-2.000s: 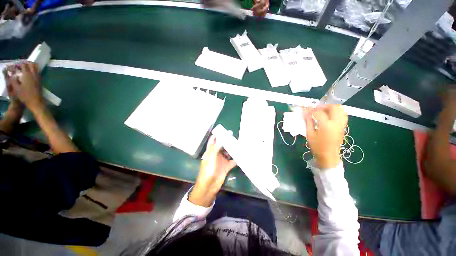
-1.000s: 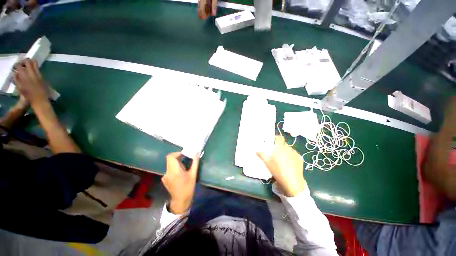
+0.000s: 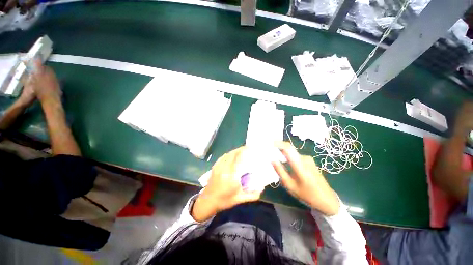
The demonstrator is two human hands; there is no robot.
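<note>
My left hand (image 3: 225,181) is closed round a white carton (image 3: 256,164) with a purple mark near my fingers, held over the bench's front edge. My right hand (image 3: 303,181) has its thumb and fingers at the carton's upper right end; whether it grips the carton or a small piece is unclear. The flat white stack (image 3: 265,121) lies just beyond, partly hidden by my hands. The row of white cartons (image 3: 176,114) lies to the left. Small white pieces (image 3: 309,127) and tangled white cords (image 3: 342,147) lie to the right.
Loose cartons (image 3: 258,69) lie on the green belt beyond the white strip (image 3: 199,82). A slanting grey post (image 3: 384,70) stands at right. A co-worker's hands (image 3: 39,83) handle cartons at left; another person's arm (image 3: 454,160) is at right.
My left hand has left the carton row and now holds a carton in front of me. My right hand has moved from the flat stack to the carton. Belt cartons have shifted right.
</note>
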